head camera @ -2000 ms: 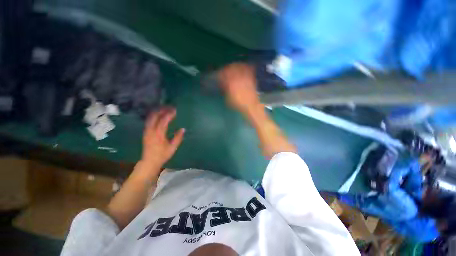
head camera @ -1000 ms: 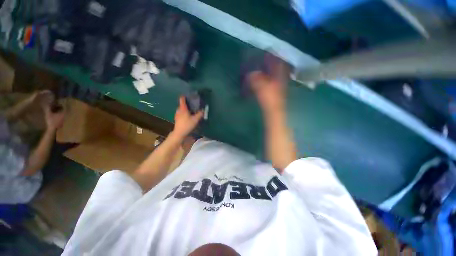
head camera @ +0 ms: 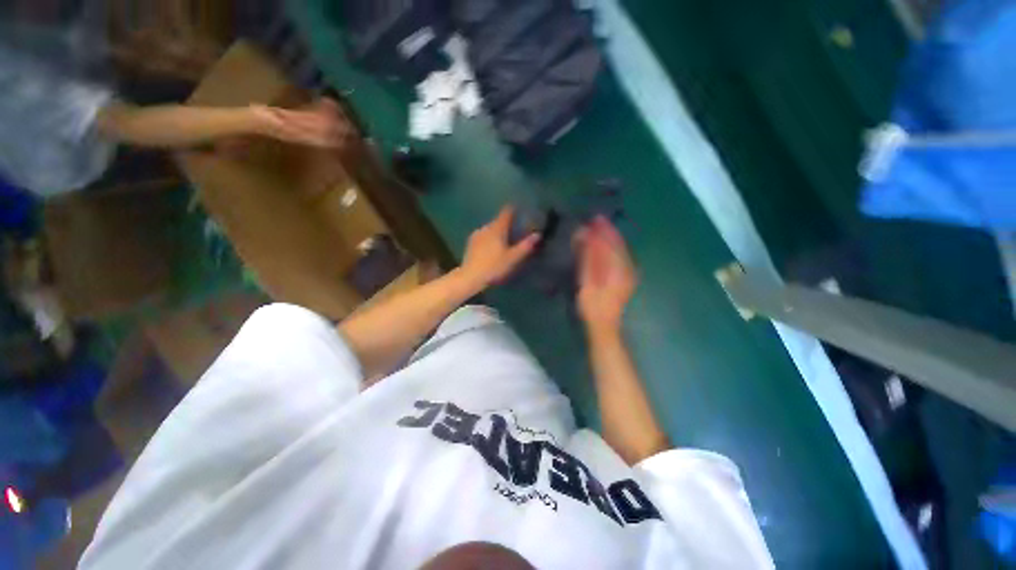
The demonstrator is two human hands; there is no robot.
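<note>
Dark folded goods (head camera: 544,263) lie between my two hands over the green bench top (head camera: 691,379), blurred by motion. My left hand (head camera: 501,249) has its fingers and thumb around the left side of them. My right hand (head camera: 605,273) is upright at their right side; blur hides whether its fingers grip them. A heap of dark grey pieces (head camera: 540,67) lies farther up the bench, with loose white labels (head camera: 446,95) beside it.
An open brown carton (head camera: 262,167) stands left of the bench. Another person's hand (head camera: 306,125) reaches over it. A pale blue strip (head camera: 713,189) runs along the bench. A grey metal arm (head camera: 891,334) slants in from the right. Blue sheeting (head camera: 953,167) shows at upper right.
The view has turned, so the heap and carton appear farther right. My hands have come closer together, with dark goods between them. The other person's hand now reaches over the carton.
</note>
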